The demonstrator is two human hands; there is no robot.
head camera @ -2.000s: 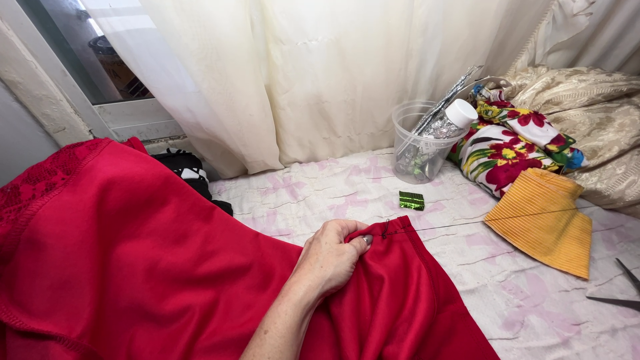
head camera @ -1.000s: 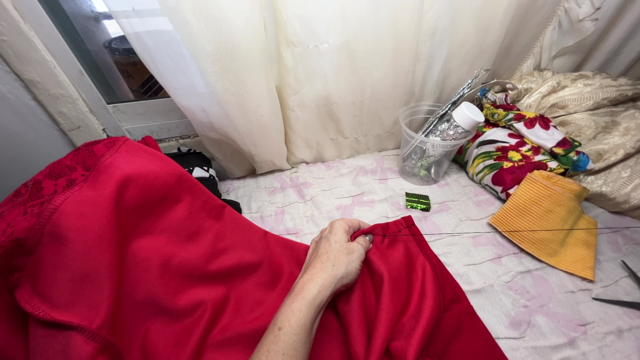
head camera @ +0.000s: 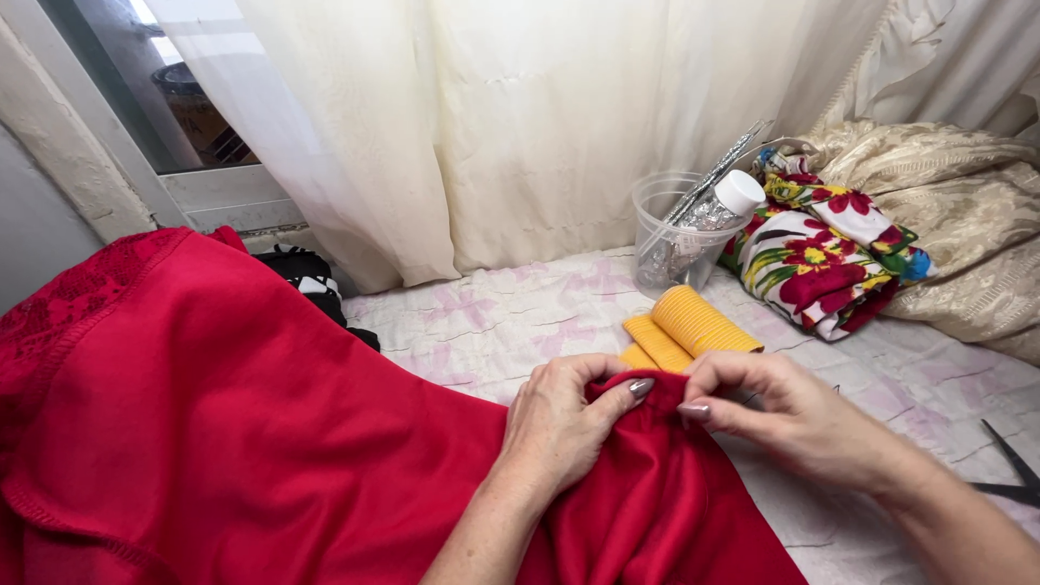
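Red fabric (head camera: 268, 406) with a lace part at its far left spreads over the left and lower middle of the head view. My left hand (head camera: 565, 418) pinches its gathered top edge between thumb and fingers. Close beside it on the right, my right hand (head camera: 780, 414) has thumb and forefinger closed at the same edge; a needle cannot be made out. Just beyond the hands lies a folded yellow ribbed cloth (head camera: 703, 325). The green shiny piece seen earlier is not visible.
A clear plastic cup (head camera: 670, 244) holds silver strips and a white-capped bottle (head camera: 723, 203). Behind are a rolled floral cloth (head camera: 821, 252), beige lace fabric (head camera: 967, 211) and a cream curtain (head camera: 536, 122). Scissors (head camera: 1016, 471) lie at the right edge, a black-and-white cloth (head camera: 305, 280) by the window.
My right hand has come into view at the red edge. The yellow cloth, flat on the right before, now lies folded farther left. The long thread stretched to the right no longer shows.
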